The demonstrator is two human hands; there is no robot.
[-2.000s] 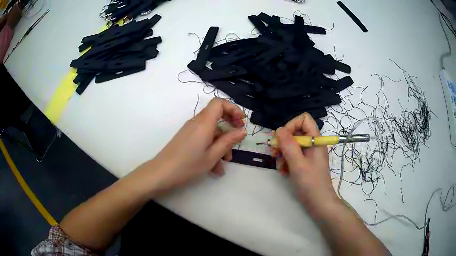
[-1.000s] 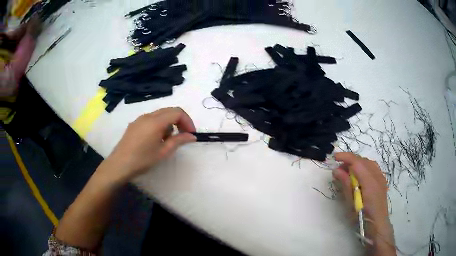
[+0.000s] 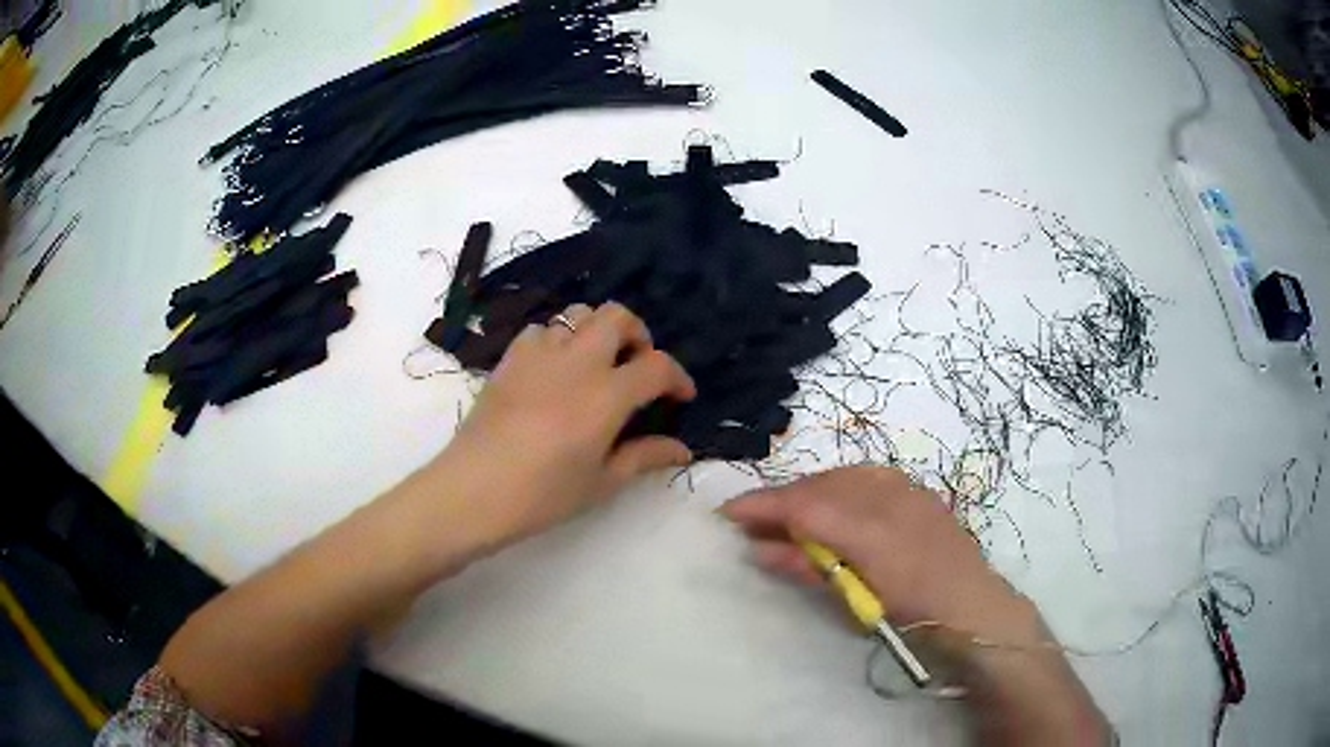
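My left hand (image 3: 576,391) lies on the lower left part of the large heap of black fabric tabs (image 3: 700,263). Its fingers are curled over the tabs, and whether it grips one is hidden. My right hand (image 3: 868,540) is just below the heap and holds the yellow pen-like tool (image 3: 861,598) against the palm, silver end pointing down towards me. The pen's tip is hidden by the hand. A thin pale cord (image 3: 1079,647) runs right from the silver end. A smaller stack of tabs (image 3: 255,321) lies at left on yellow tape.
A bundle of long black strips (image 3: 438,88) lies at the back left. A single black strip (image 3: 858,104) lies at the back. Tangled thread waste (image 3: 1079,336) spreads right of the heap. A power strip (image 3: 1222,256) with a black plug adapter (image 3: 1282,307) and a red-and-black tool (image 3: 1222,649) lie at right.
The tab in my left hand no longer shows there, and that hand has moved onto the heap. My right hand has moved inward with the pen. The camera view has shifted right.
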